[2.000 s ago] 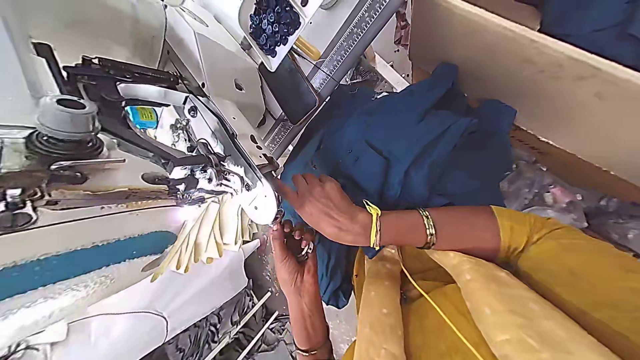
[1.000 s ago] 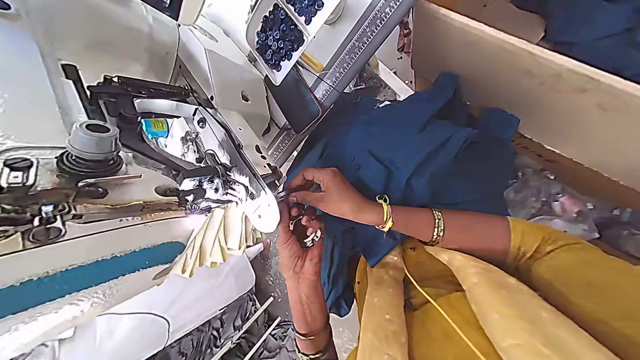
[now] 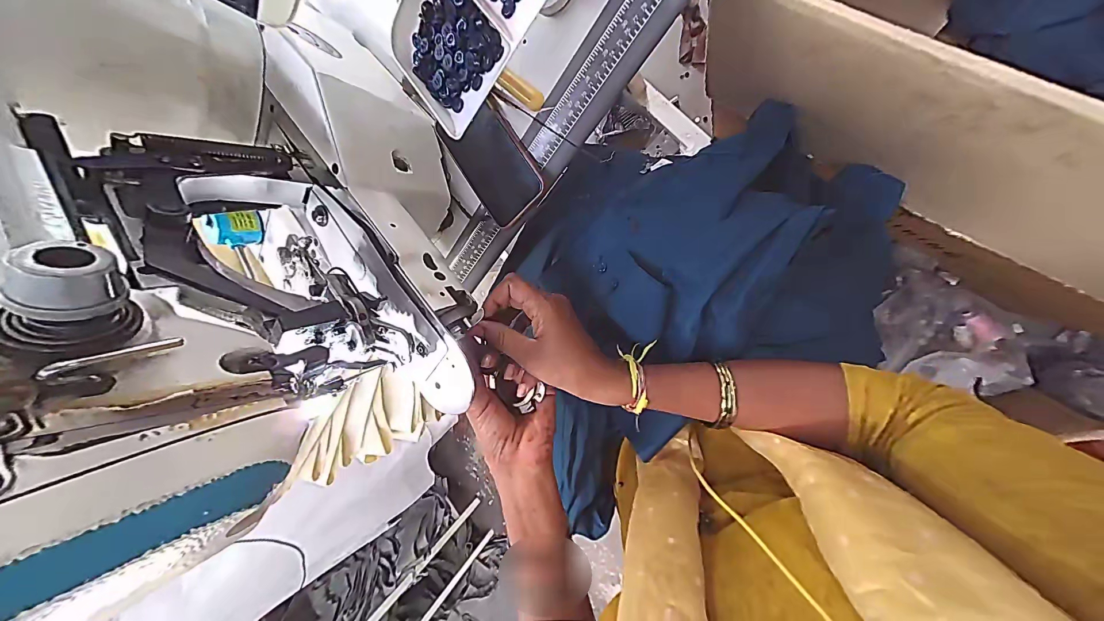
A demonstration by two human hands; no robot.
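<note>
My right hand (image 3: 552,345), palm down, has its thumb and index finger together beside the narrow end of a white sewing machine (image 3: 371,138); whether anything is between those fingertips is hidden. Just below it, my left hand (image 3: 517,423) is turned up, its fingers curled around something small, dark and silvery (image 3: 522,395), too unclear to name. Dark blue cloth (image 3: 690,250), with buttons showing on it, lies bunched to the right of both hands and runs down beneath my right wrist. Pleated cream cloth (image 3: 362,423) hangs at the machine's left side.
A white tray (image 3: 470,112) of dark blue buttons (image 3: 453,52) stands at the top, beside a dark phone-like slab (image 3: 496,164) and a yellow handle (image 3: 520,89). A ruler scale (image 3: 595,60) runs along the table edge. A cardboard box wall (image 3: 906,129) bounds the right, above clear plastic bags (image 3: 957,328).
My right hand's fingers, spread over the machine's end two seconds earlier, have drawn into a pinch. My left hand's fingers have curled up closer beneath them.
</note>
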